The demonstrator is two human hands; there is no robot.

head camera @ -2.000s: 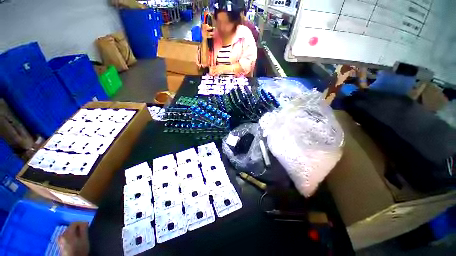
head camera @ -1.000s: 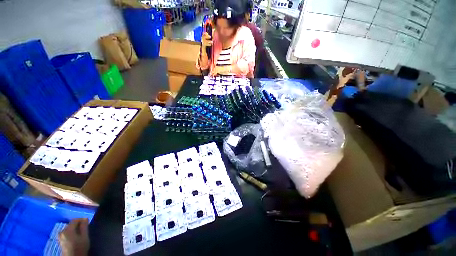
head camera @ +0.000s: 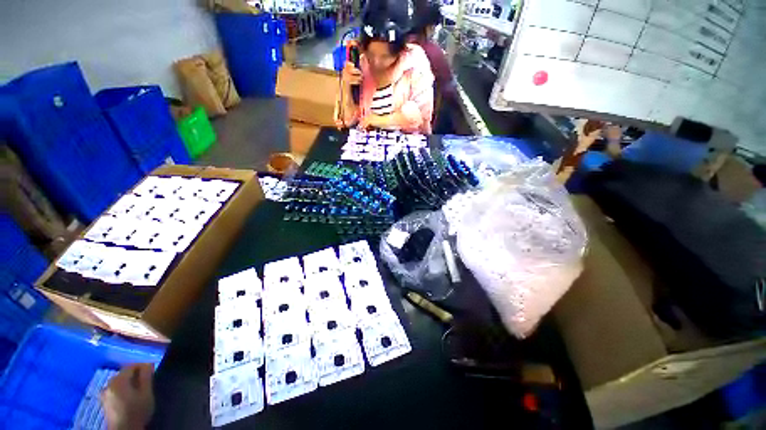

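One hand (head camera: 129, 398), by its position my left hand, is at the lower left over the rim of the blue tote (head camera: 50, 357). Its fingers are curled; whether it holds anything cannot be told. White stacked housings (head camera: 91, 401) show in the tote beside it. My right hand is not in view. White plastic housings with dark centres (head camera: 288, 339) lie in rows on the black table (head camera: 181, 378) in front of me. More white housings (head camera: 151, 220) lie in rows in the brown carton (head camera: 201, 243) on the left.
A large clear bag (head camera: 525, 243), a small bag with black parts (head camera: 416, 248) and a thin yellow-brown tool (head camera: 429, 306) lie right of the grid. Circuit boards (head camera: 344, 197) lie at the far side. A person (head camera: 386, 84) sits opposite. An open carton (head camera: 621, 311) stands at the right.
The view has shifted slightly, so the scene sits a little further right. The hand has stayed by the blue tote. The housings keep their layout.
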